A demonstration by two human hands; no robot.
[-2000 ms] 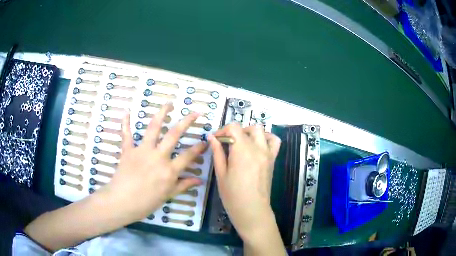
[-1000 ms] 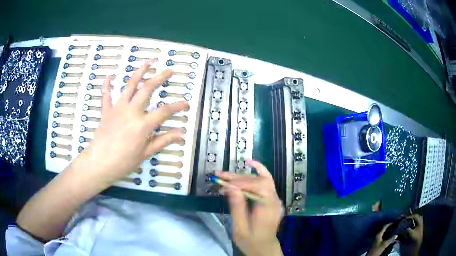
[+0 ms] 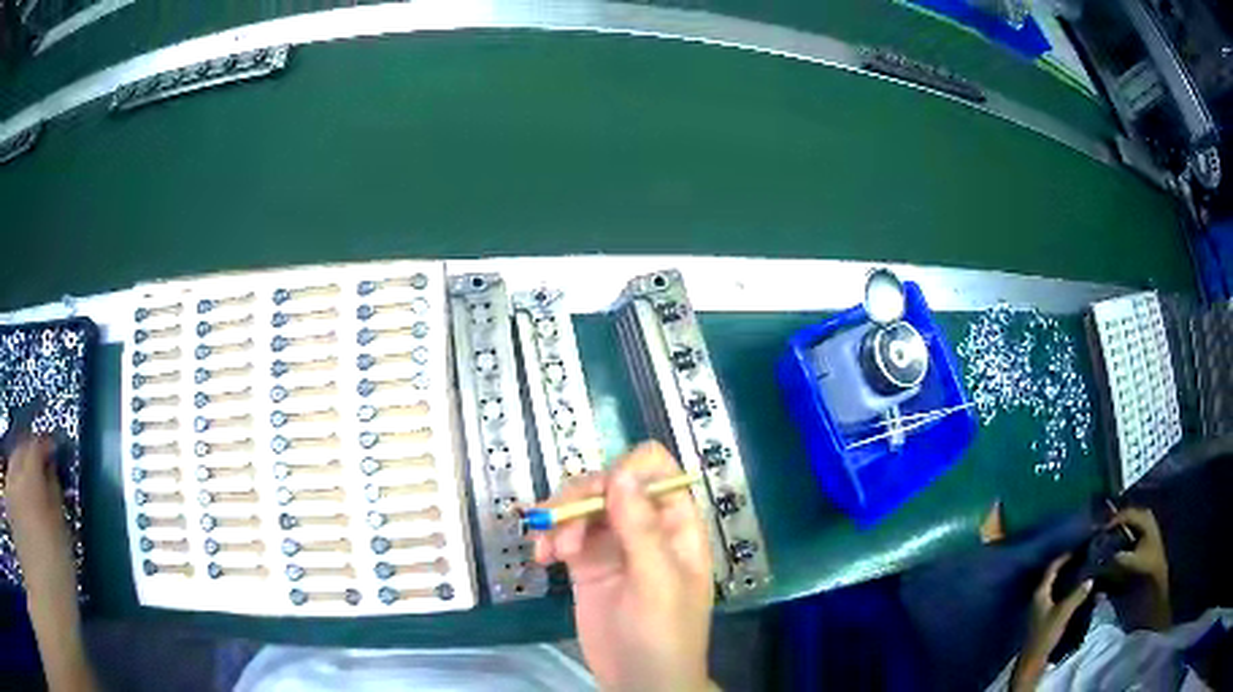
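Observation:
My right hand (image 3: 642, 575) grips a small pencil-like stick (image 3: 584, 508) with a pale yellow shaft and a bright blue end. The blue end points left, over the lower part of a grey bar fixture (image 3: 495, 466) with a single row of seats. A second bar fixture (image 3: 552, 365) stands beside it. My left hand (image 3: 33, 487) is at the far left over a black tray (image 3: 89, 406) of loose shiny rings; its fingertips are too unclear to tell what they hold. A white slotted tray (image 3: 257, 406) with rows of dumbbell-shaped slots and round-headed parts lies between my hands.
Another bar fixture (image 3: 703, 419) holds dark parts. A blue bin (image 3: 859, 489) holds a round, open-lidded metal pot (image 3: 895, 358) and thin rods. Silvery parts (image 3: 1028, 379) lie scattered beyond, beside a white tray (image 3: 1136, 385). Another person's hands (image 3: 1143, 554) hold a dark object at lower right.
My left hand has moved left from the white slotted tray to the ring tray. My right hand still holds the stick near the fixture's lower end. The camera view has shifted.

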